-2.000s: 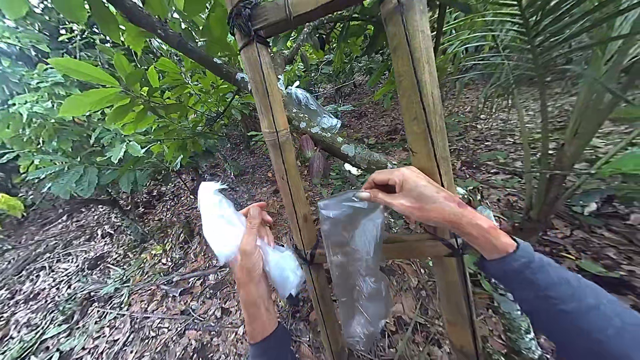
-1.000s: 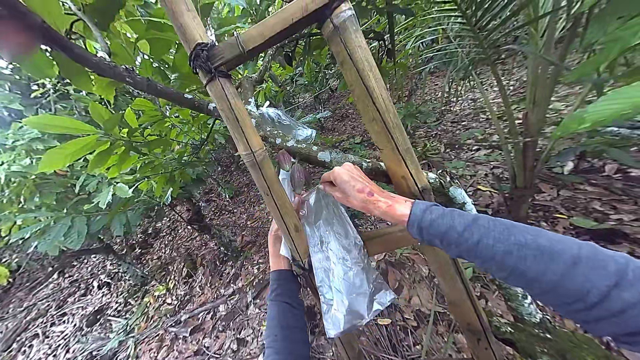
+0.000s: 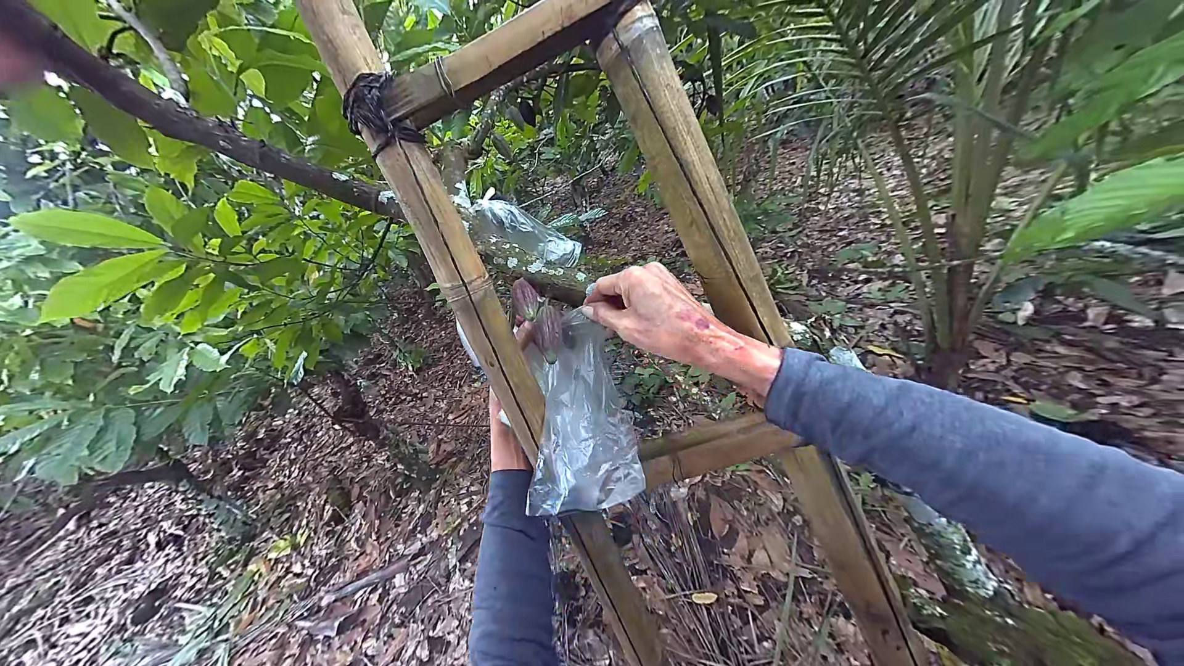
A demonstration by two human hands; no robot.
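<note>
My right hand (image 3: 652, 314) pinches the upper edge of a clear plastic bag (image 3: 587, 425), which hangs in front of the bamboo ladder's left rail. At the bag's mouth is a reddish cacao pod (image 3: 548, 331), its lower tip at or inside the opening; a second pod (image 3: 525, 298) sits just up and left of it. My left hand (image 3: 504, 421) reaches up behind the ladder rail, mostly hidden by it, with fingertips near the pods and the bag's left edge. White plastic shows beside it, left of the rail.
The bamboo ladder (image 3: 708, 185) stands between my arms, its top rung (image 3: 499, 60) lashed with black cord. Behind it runs a lichen-covered branch (image 3: 546, 273) with another clear bag (image 3: 523, 231) on it. Leafy twigs are at left, palm fronds at right, leaf litter below.
My left hand has moved right, from open view beside the ladder to behind its left rail. My right hand has brought the clear bag up to the pods, and its mouth now meets one.
</note>
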